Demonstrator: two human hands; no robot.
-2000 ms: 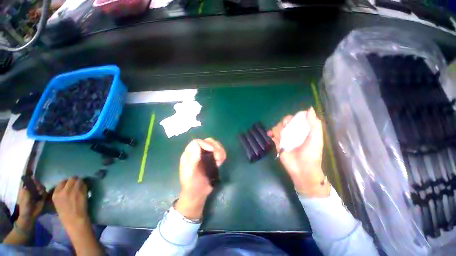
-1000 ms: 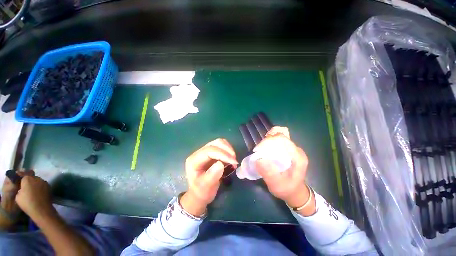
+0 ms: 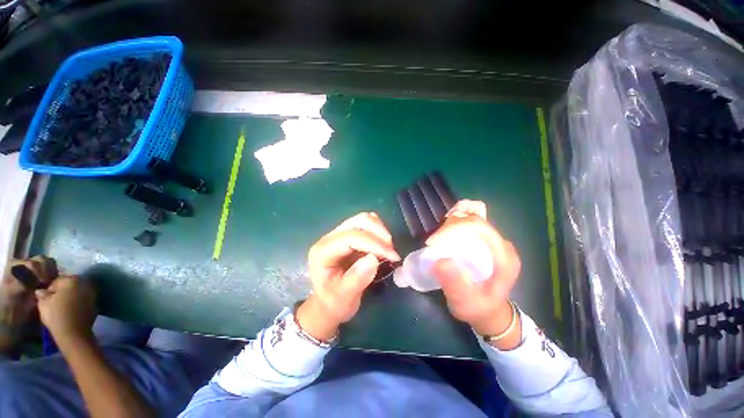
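My right hand (image 3: 481,277) is closed around a white translucent squeeze bottle (image 3: 418,270), its tip pointing left. My left hand (image 3: 343,265) holds a black plastic part (image 3: 383,269), mostly hidden by the fingers. The bottle's tip is at the part; whether they touch cannot be told. Several black elongated parts (image 3: 426,202) lie side by side on the green bench, just beyond my right hand.
A blue basket (image 3: 181,90) of small black parts stands at upper left, with loose black parts (image 3: 159,198) near it. A white crumpled piece (image 3: 295,152) lies beyond my left hand. A plastic-lined tray (image 3: 612,196) is at right. Another person's hands (image 3: 67,304) are at lower left.
Two seconds ago my hands were apart; they have come together, with the bottle turned left towards the part. Over the last second they have barely moved, while the view has shifted slightly.
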